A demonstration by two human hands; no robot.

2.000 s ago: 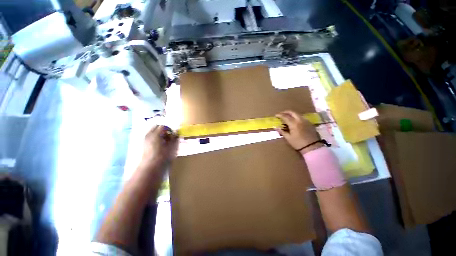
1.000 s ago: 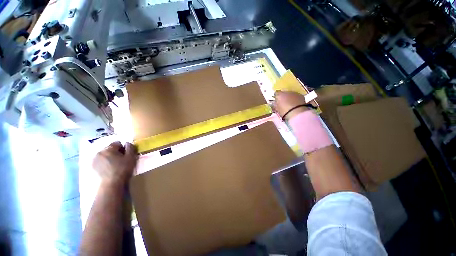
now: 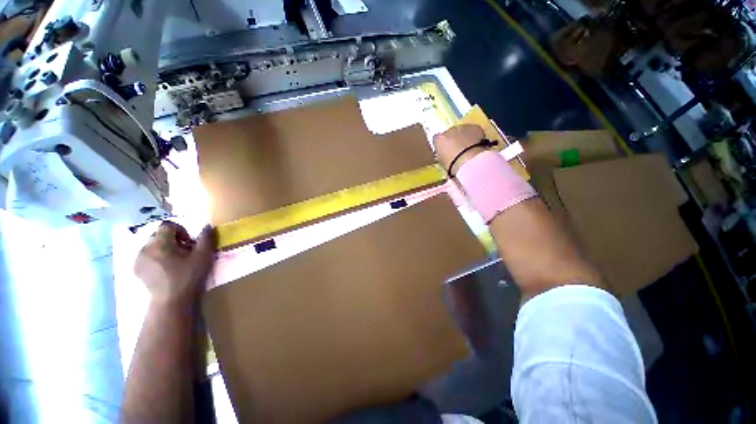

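Observation:
A brown panel with a stepped corner lies on the white template. The yellow hinged template strip lies across its near edge. A second brown panel lies nearer me, with a white gap showing black marks between them. My left hand is at the strip's left end, fingers bent, fingertips touching its end; whether it grips is unclear. My right hand is at the strip's right end, over the yellow hinge flap; its fingertips are hidden.
The sewing machine head stands at the left. The clamp carriage runs behind the template. A second panel pile with a green item lies at the right. Other equipment stands at the upper right.
My right hand has moved right along the strip to its right end. My left hand stays at the left end. The view has shifted, so the template sits further left in the picture.

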